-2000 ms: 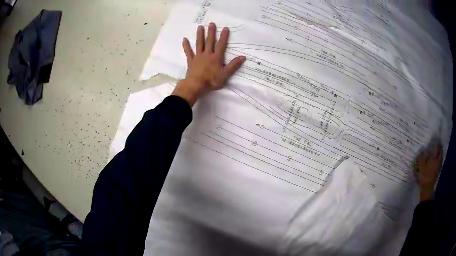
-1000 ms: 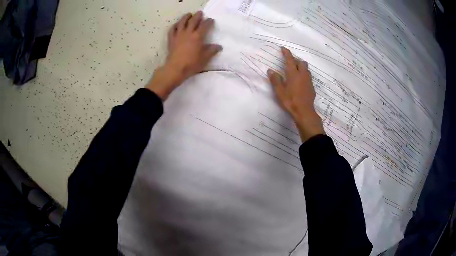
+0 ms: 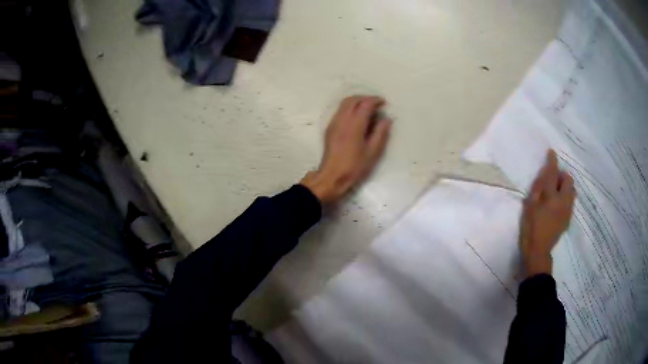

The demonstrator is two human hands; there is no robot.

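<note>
The white printed pattern sheet [image 3: 604, 192] lies on the right side of the table, with fine dark lines curving down its right part. Its blank white part [image 3: 405, 263] reaches toward me, and its left edge has a torn-looking notch. My left hand [image 3: 355, 146] is over the bare table, left of the sheet and off it, with fingers bent; a dark gap shows at its fingertips, and I cannot tell whether it holds anything. My right hand [image 3: 548, 210] rests on the sheet beside the notch, index finger extended and the others bent, with nothing seen in it.
The cream, speckled table [image 3: 284, 121] curves away to the left. A crumpled grey-blue cloth with a dark brown patch [image 3: 213, 35] lies at the top. Below the table's left edge are piled dark blue-grey cloth [image 3: 78, 234] and scraps.
The view has swung left, so the cloth and more bare table show. My left hand has left the sheet and its fingers have bent. My right hand has moved to the sheet's notched edge.
</note>
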